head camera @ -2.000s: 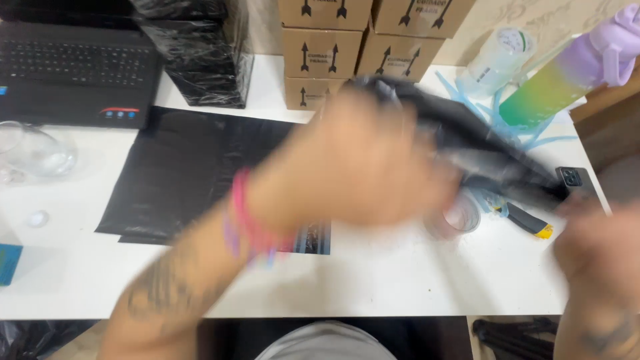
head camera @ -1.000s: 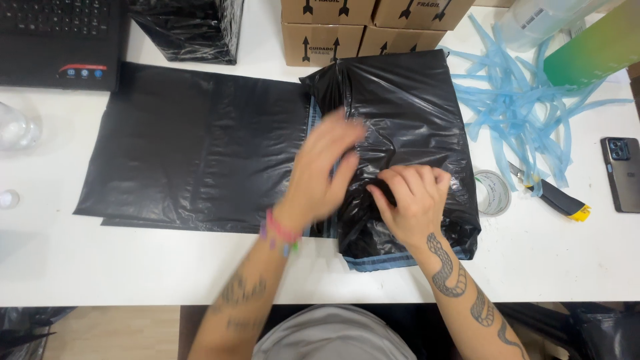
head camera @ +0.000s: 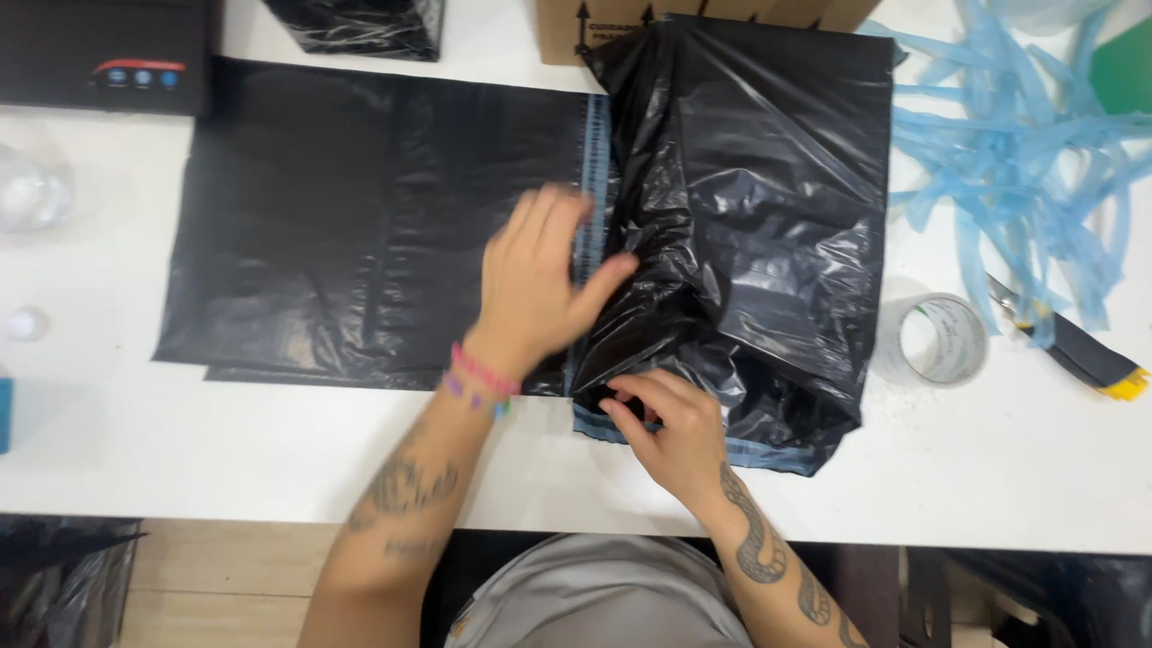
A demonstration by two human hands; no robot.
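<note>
A glossy black plastic mailing bag (head camera: 783, 198) lies crumpled on the white table, its mouth with a blue-grey adhesive strip towards me. My right hand (head camera: 670, 427) is at that mouth, thumb and fingers around the edge of the film; whether it pinches the film is hard to tell. My left hand (head camera: 540, 279), a little blurred, hovers with thumb and fingers apart over the left edge of this bag. Beneath it, flat black mailing bags (head camera: 360, 225) lie stacked, a blue-grey strip (head camera: 594, 180) along their right side. What the crumpled bag contains is hidden.
Right of the bag are a roll of clear tape (head camera: 936, 340), a box cutter (head camera: 1071, 351) and a tangle of blue strips (head camera: 1008, 153). Cardboard boxes (head camera: 562, 36) and a black-wrapped package (head camera: 369, 22) stand behind. A laptop (head camera: 99, 63) and a clear glass object (head camera: 31, 189) are at left.
Two seconds ago the black bag was held up in the air; now it lies on the table. Since one second ago my right hand has moved down to the bag's near edge.
</note>
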